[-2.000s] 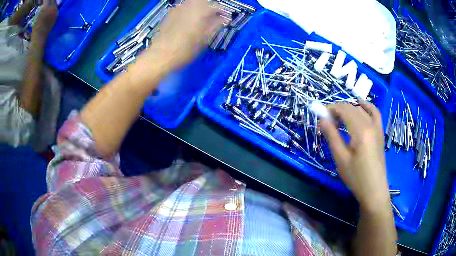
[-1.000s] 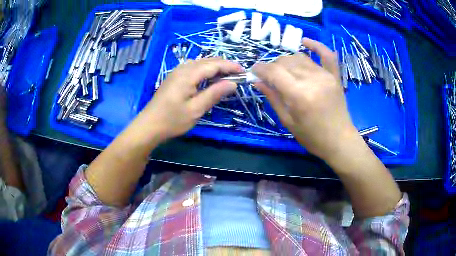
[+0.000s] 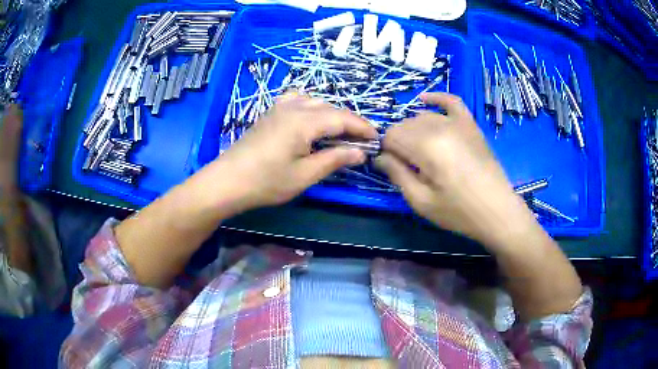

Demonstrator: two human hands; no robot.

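My left hand holds a short silver metal tube between thumb and fingers, over the near part of the centre tray. My right hand meets it at the tube's right end, its fingertips closed there; what they pinch is mostly hidden. The blue centre tray holds a tangled heap of thin rods with dark fittings. Several white cylinders lie at its far edge.
The left blue tray holds loose metal tubes. The right blue tray holds rod-and-tube units, with a few near its front. A white lid lies beyond the centre tray. Another person's arm shows at the left edge.
My left hand has come from the left tray to meet my right over the centre tray. Both are now slightly lower in view, and the white piece at my right fingertips no longer shows.
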